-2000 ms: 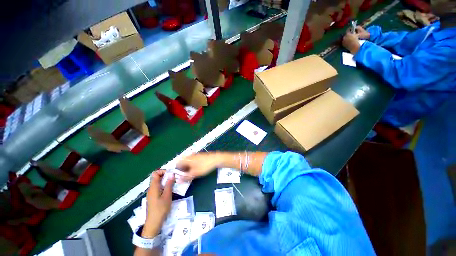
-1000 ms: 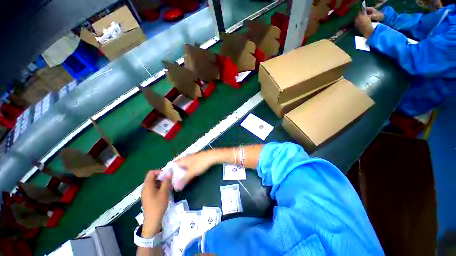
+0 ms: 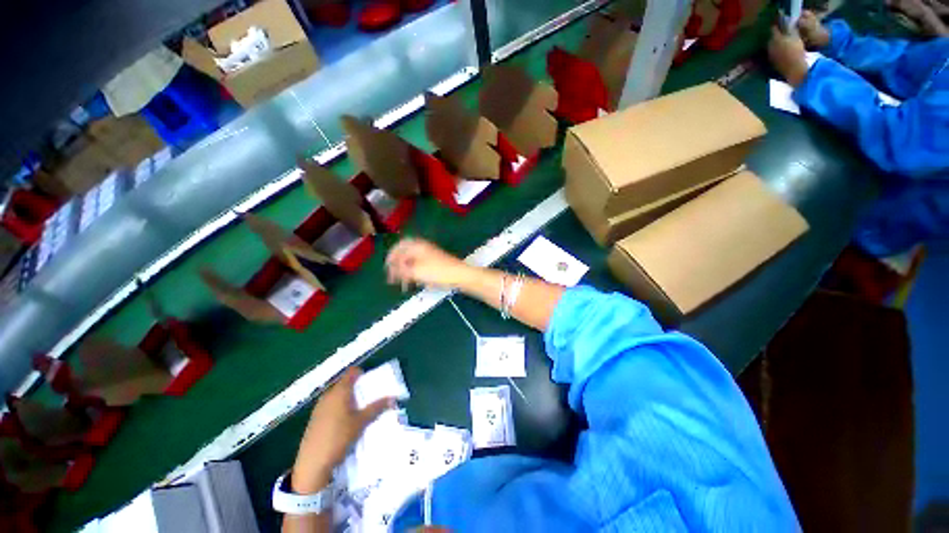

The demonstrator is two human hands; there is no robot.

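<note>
White leaflets (image 3: 413, 456) lie in a loose pile before me, with two more apart on the dark green bench. My left hand (image 3: 335, 422), with a white wristband, holds a white leaflet (image 3: 380, 384) at the pile's top edge. My right hand (image 3: 418, 262) is blurred over the belt's near rail; its fingers look bent, and whether it holds anything cannot be told. Open red boxes (image 3: 343, 242) with brown flaps stand in a row on the green conveyor belt (image 3: 245, 359), some with a white item inside.
Two brown cartons (image 3: 666, 146) stand at the right beside a white card (image 3: 554, 260). A grey-white box (image 3: 203, 502) is at the lower left. A metal post (image 3: 653, 52) rises behind the cartons. A person in blue sleeves (image 3: 869, 99) works at the upper right.
My right hand has left my left hand and moved right and up over the belt rail. My left hand has lowered slightly towards the pile. The red boxes have shifted along the belt.
</note>
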